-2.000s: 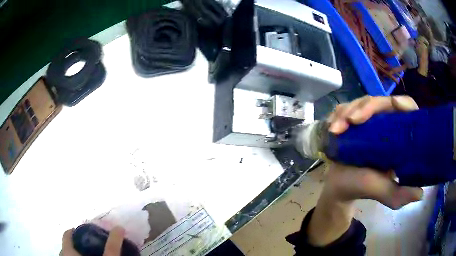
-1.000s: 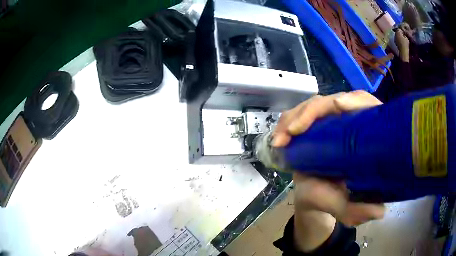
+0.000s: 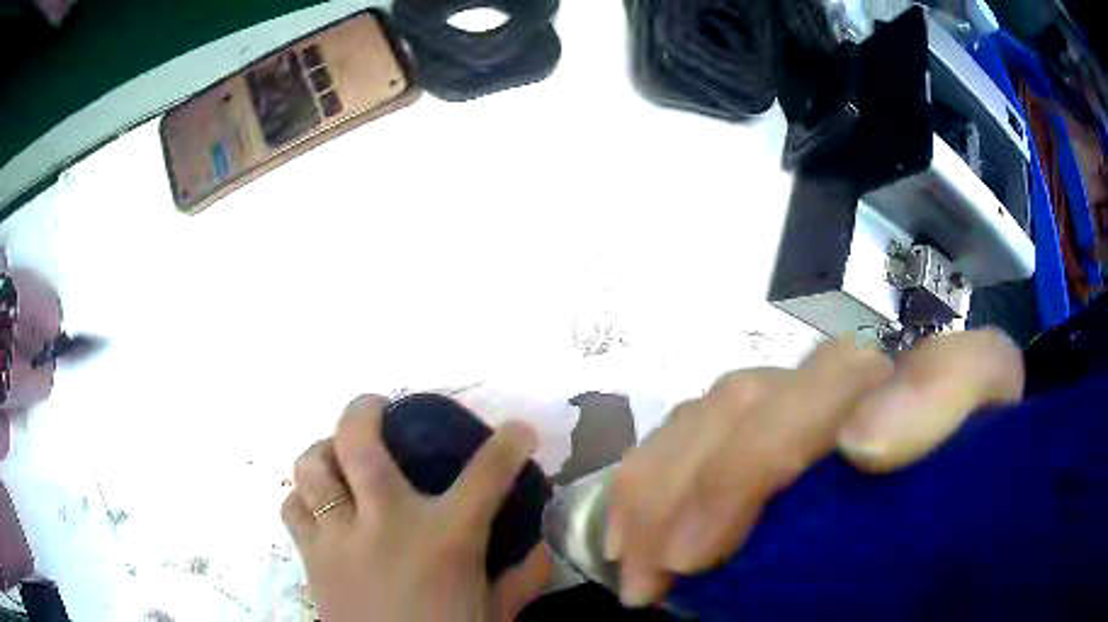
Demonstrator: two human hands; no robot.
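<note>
My left hand [image 3: 401, 522] holds a black cover [image 3: 440, 447] at the near edge of the white table; a ring is on one finger. A bit of pink shows at the cover's far edge, and the rest of the part is hidden by the fingers. My right hand [image 3: 778, 450] is closed around the blue electric screwdriver [image 3: 899, 522], which enters from the lower right. The screwdriver's pale nose [image 3: 583, 525] is at the right side of the black cover. Its bit tip and any screw are hidden.
The screw feeder [image 3: 948, 213] stands at right, the blue bin [image 3: 1045, 182] behind it. A smartphone [image 3: 292, 103] lies at upper left beside black cover rings [image 3: 486, 55]. Stacked black frames [image 3: 705, 55] stand at the top. Pink housings [image 3: 34, 340] are at the far left.
The screwdriver has moved from the screw feeder to the cover in my left hand. The view has turned left, bringing the pink housings and the left hand into the picture.
</note>
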